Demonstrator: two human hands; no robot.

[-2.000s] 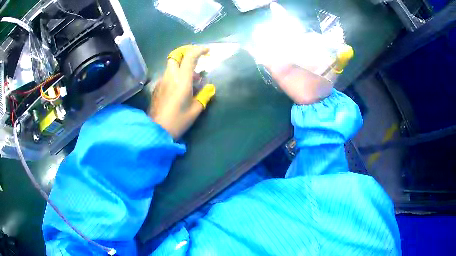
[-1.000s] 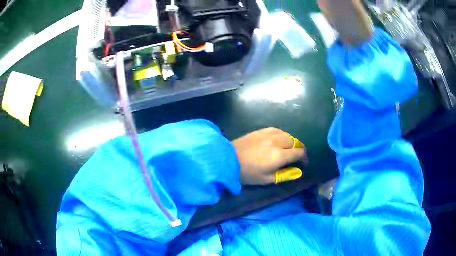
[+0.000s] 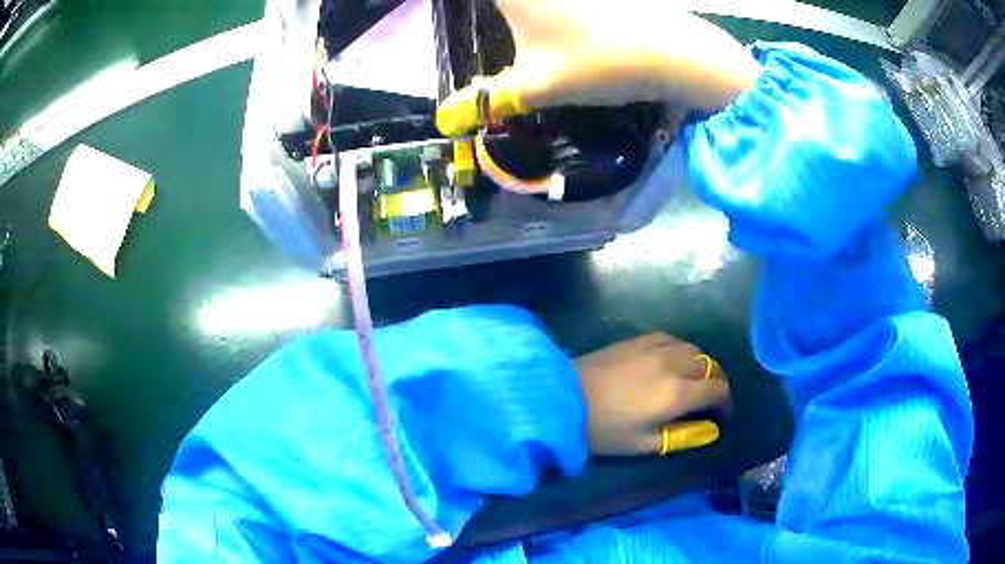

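The open projector housing (image 3: 518,239) stands on the bench in front of me. Inside are a circuit board with a yellow part (image 3: 408,206), a black round projection lens (image 3: 612,165) and a pale triangular surface (image 3: 386,50). My right hand (image 3: 595,55) reaches over the housing, its yellow-cotted fingertips beside a clear glossy strip (image 3: 446,61) and the wires (image 3: 501,182); whether it grips either is unclear. My left hand (image 3: 658,399) rests curled near the bench edge, yellow cots on its fingers; its palm is hidden. A ribbon cable (image 3: 375,386) hangs from the housing over my left sleeve.
A yellow note sheet (image 3: 97,207) lies at the left on the green bench. Clear packets (image 3: 953,132) lie at the far right. A white rail (image 3: 165,79) curves behind the housing. Dark items stand at the lower left edge.
The view has swung left, so the housing shows further right. My right hand has moved from the packets at the right to inside the housing. My left hand has left the bright piece and rests near the bench edge.
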